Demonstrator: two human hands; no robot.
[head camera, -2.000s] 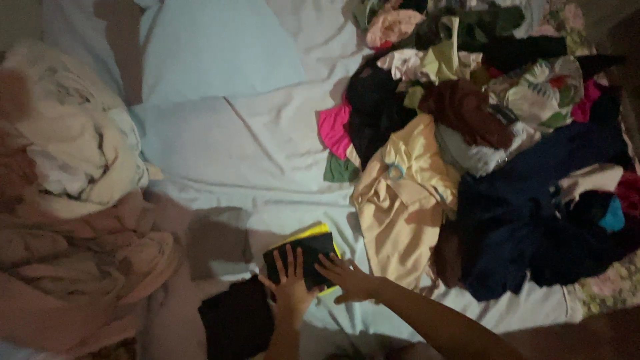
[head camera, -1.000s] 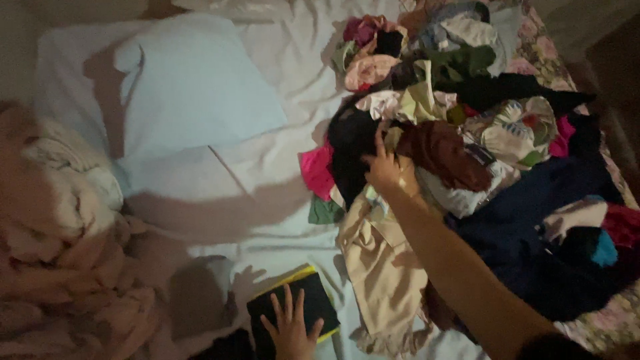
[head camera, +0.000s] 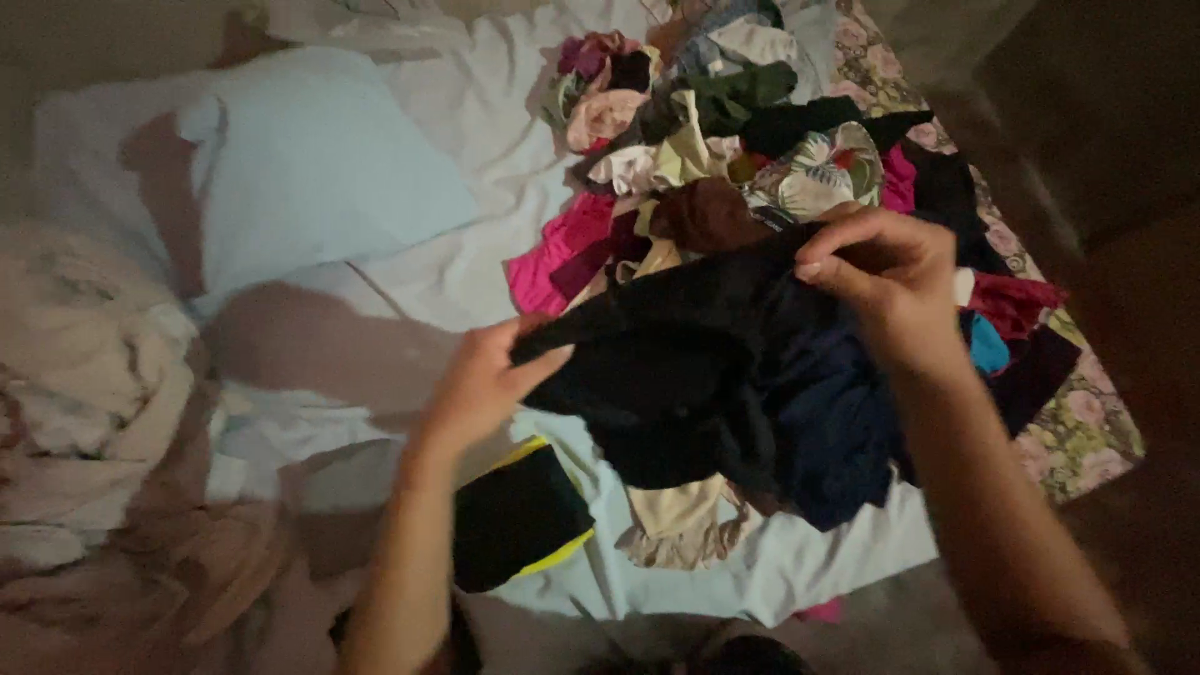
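Observation:
A black cloth garment (head camera: 656, 375) is stretched between my two hands above the bed. My left hand (head camera: 483, 384) pinches its left end; my right hand (head camera: 886, 272) grips its upper right edge between thumb and fingers. Below my left hand lies a folded black cloth (head camera: 525, 516) with yellow showing at its edges. Behind the held garment spreads a heap of clothes: a bright pink piece (head camera: 558, 253), a brown one (head camera: 708, 216), a leaf-patterned one (head camera: 825, 173) and a dark navy one (head camera: 834, 441). A beige garment (head camera: 680, 520) shows partly under the black one.
A light blue pillow (head camera: 319, 178) rests on the white sheet at the upper left. A crumpled beige blanket (head camera: 84, 375) lies along the left side. The flowered mattress edge (head camera: 1078, 403) shows at the right, and a dark red garment (head camera: 1012, 305) lies near it.
My left hand has left the folded black cloth and come up. My right hand, at the pile one second ago, has moved right. Both now hold a black garment.

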